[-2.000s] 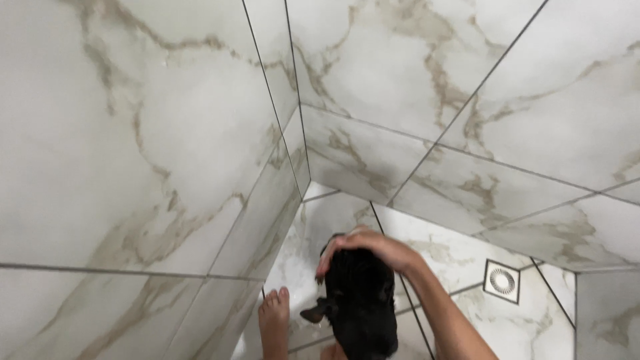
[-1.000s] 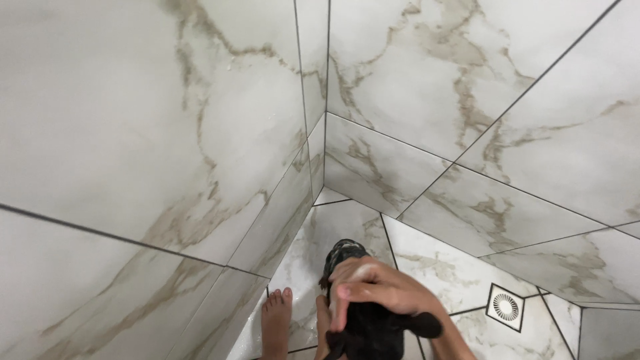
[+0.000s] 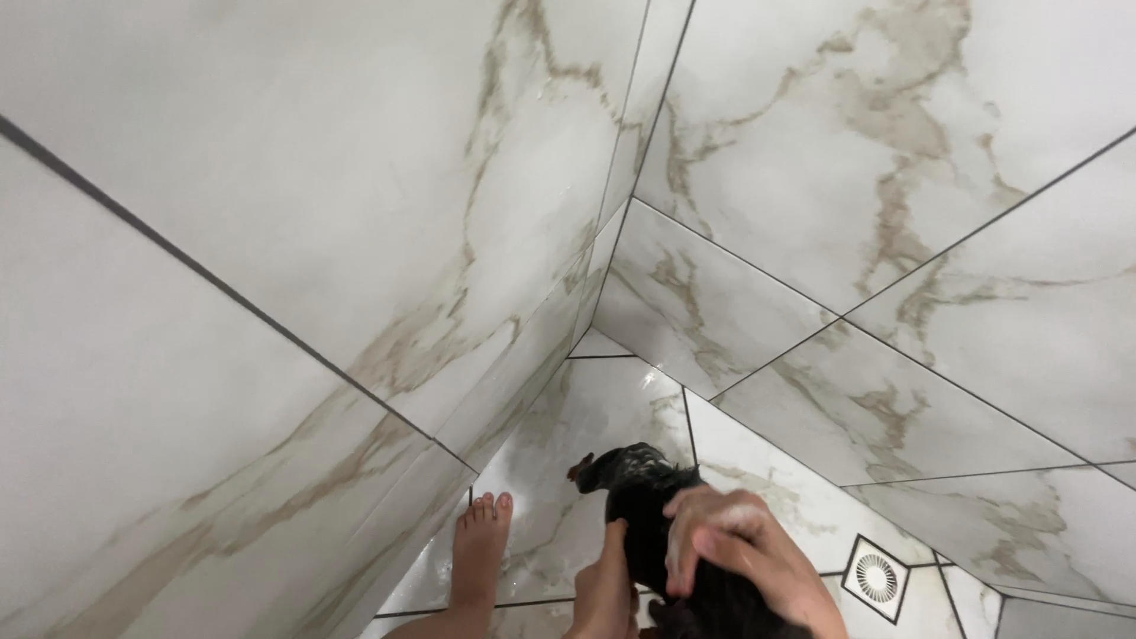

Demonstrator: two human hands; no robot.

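Note:
A small wet animal with black fur (image 3: 643, 506), apparently a dog, is on the tiled floor at the bottom centre. White suds or pale patches show on its far end, and a reddish-brown paw or leg tip sticks out to the left there. My left hand (image 3: 603, 581) holds its left side, the thumb against the fur and the other fingers partly hidden. Bent over its back is my right hand (image 3: 732, 541), fingers curled onto the fur, thumb apart, with a little white foam on the skin. The animal's near end is cut off by the frame.
A bare foot (image 3: 479, 546) stands left of the animal, near the left marble-patterned wall (image 3: 293, 248). The right wall (image 3: 887, 382) meets it in a corner beyond the animal. A square floor drain (image 3: 876, 578) lies at the right. The floor tiles (image 3: 595, 408) look wet.
My right hand has moved from the animal's far end onto its back. More of the far end now shows, with the reddish-brown tip pointing left. My left hand has come more into view.

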